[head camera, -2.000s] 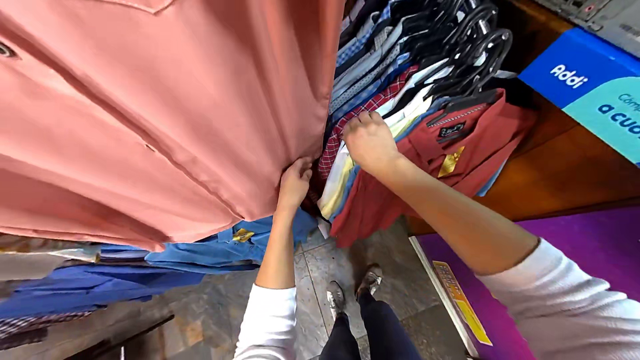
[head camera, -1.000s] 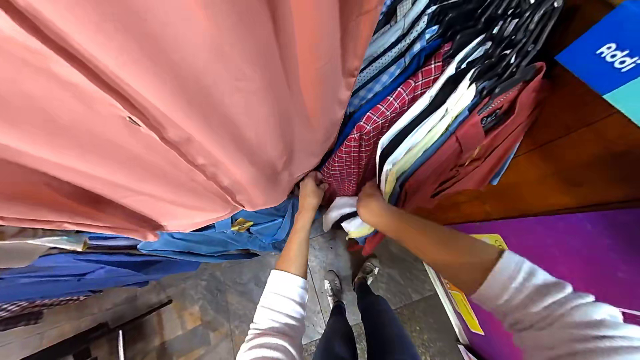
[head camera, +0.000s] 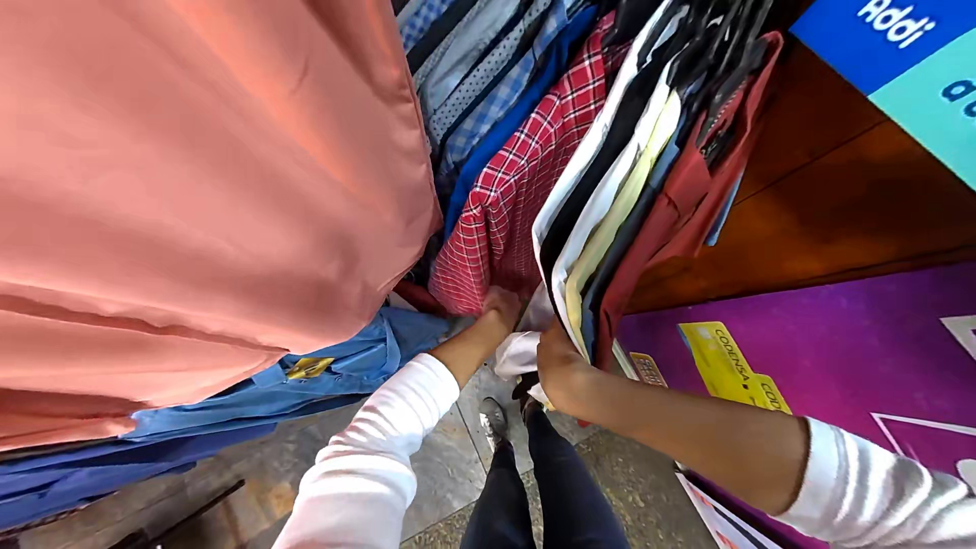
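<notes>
Shirts hang close together on black hangers (head camera: 736, 46) along a rack. My left hand (head camera: 501, 306) is at the lower end of a red plaid shirt (head camera: 526, 168), its fingers mostly hidden by the cloth. To the right, my right hand (head camera: 563, 366) is closed around the lower edges of several shirts, among them a white shirt (head camera: 591, 152), a pale yellow shirt (head camera: 619, 225) and a dark red shirt (head camera: 671, 221). A bunched white cloth end (head camera: 518, 354) sticks out beside that hand. Blue and checked shirts (head camera: 488, 114) hang behind the plaid one.
A large salmon-pink garment (head camera: 213, 168) hangs close on the left, over a denim-blue shirt (head camera: 343, 362) and darker blue shirts (head camera: 130, 473). A brown wooden panel (head camera: 808, 183), a blue and teal sign (head camera: 900, 69) and a purple printed panel (head camera: 823, 343) stand at the right.
The right hand has moved down from the upper part of the shirts to their lower edges. A gap has opened between the plaid shirt and the white one, and the plaid shirt shows more.
</notes>
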